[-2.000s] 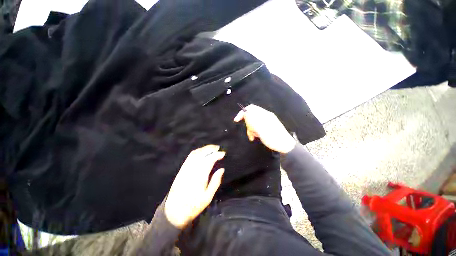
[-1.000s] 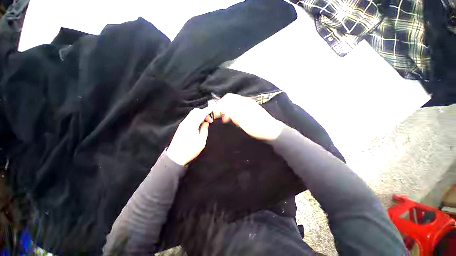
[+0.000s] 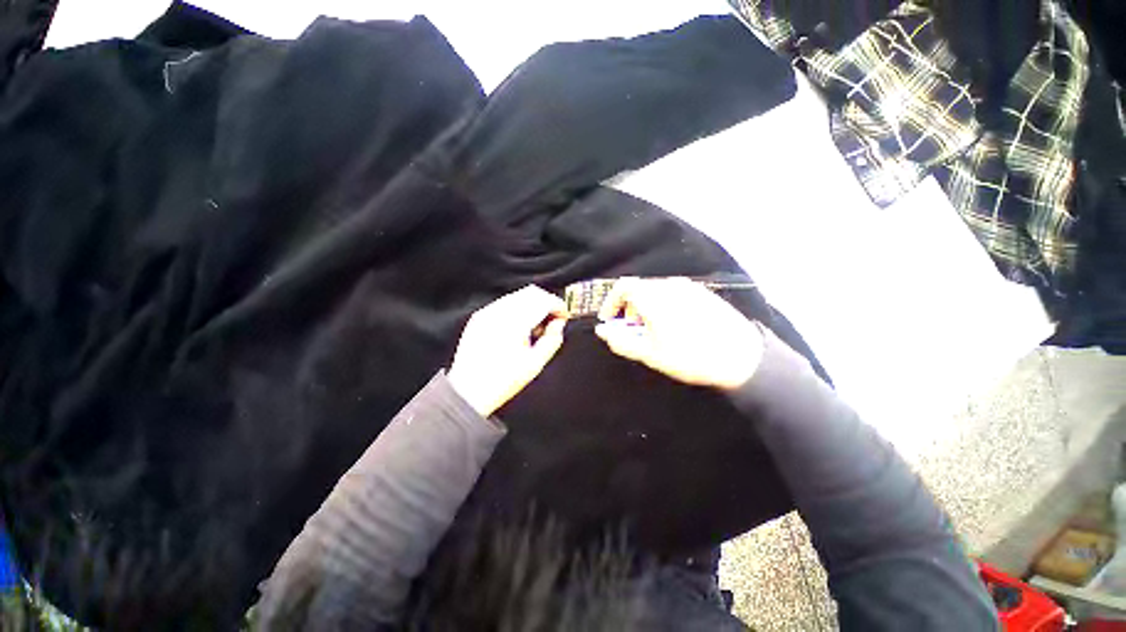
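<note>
A large black jacket (image 3: 321, 272) lies spread over the white table, with a few white specks on it. My left hand (image 3: 504, 348) pinches the jacket's edge near the middle. My right hand (image 3: 685, 331) holds the same edge just to the right, fingers curled. Between the hands a short strip of plaid lining (image 3: 588, 296) shows where the edge is turned over. A thin pale strip of the edge also shows to the right of my right hand. No thread snips can be made out; the inside of my right palm is hidden.
The white tabletop (image 3: 852, 284) shows at the right and back. Plaid garments (image 3: 1031, 161) lie at the far right beside dark cloth. A sleeve (image 3: 630, 105) of the jacket stretches to the back. A red stool (image 3: 1022, 605) is partly visible at the lower right on the speckled floor (image 3: 975, 463).
My hands have come together at the jacket edge, then slid right along it. The plaid lining is now exposed between them. The snap buttons seen earlier are out of sight. The view has shifted.
</note>
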